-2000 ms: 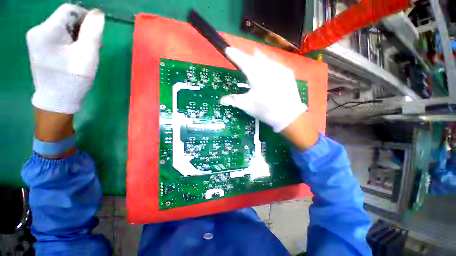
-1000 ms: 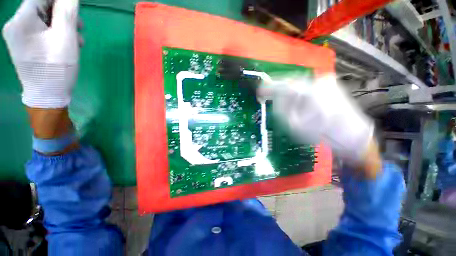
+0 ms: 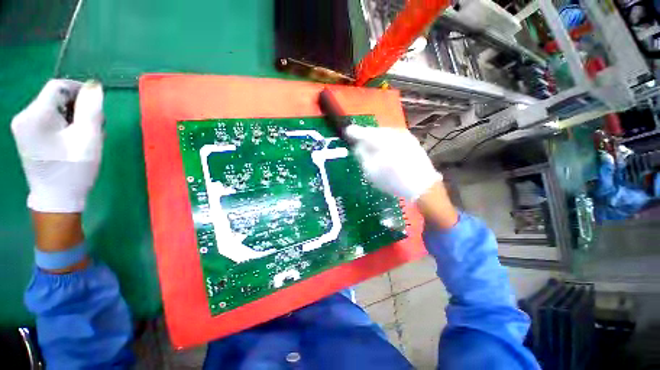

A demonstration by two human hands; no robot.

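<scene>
A green circuit board (image 3: pixel 271 209) lies solder side up on an orange-red mat (image 3: pixel 163 217). A broad white angular track runs around its middle. My right hand (image 3: pixel 394 160), in a white glove, is over the board's upper right part. It holds a dark brush (image 3: pixel 333 112) whose far end points up and left past the board's top edge. My left hand (image 3: pixel 61 148), also white-gloved, is curled on the green bench top left of the mat. Something dark shows between its thumb and fingers; I cannot tell what it is or whether it is held.
A black box (image 3: pixel 315 36) lies beyond the mat. An orange-red wrapped post (image 3: pixel 402 42) slants beside it. Metal rails (image 3: pixel 441 94) and frames stand at the right. Part of another person (image 3: pixel 619 189) in blue shows at the far right. Dark stacked parts (image 3: pixel 561 318) stand at lower right.
The whole view has shifted, with the board and mat now further left and tilted. My right hand, blurred a second ago, is now sharper and nearer the board's upper right with the brush. My left hand stays curled.
</scene>
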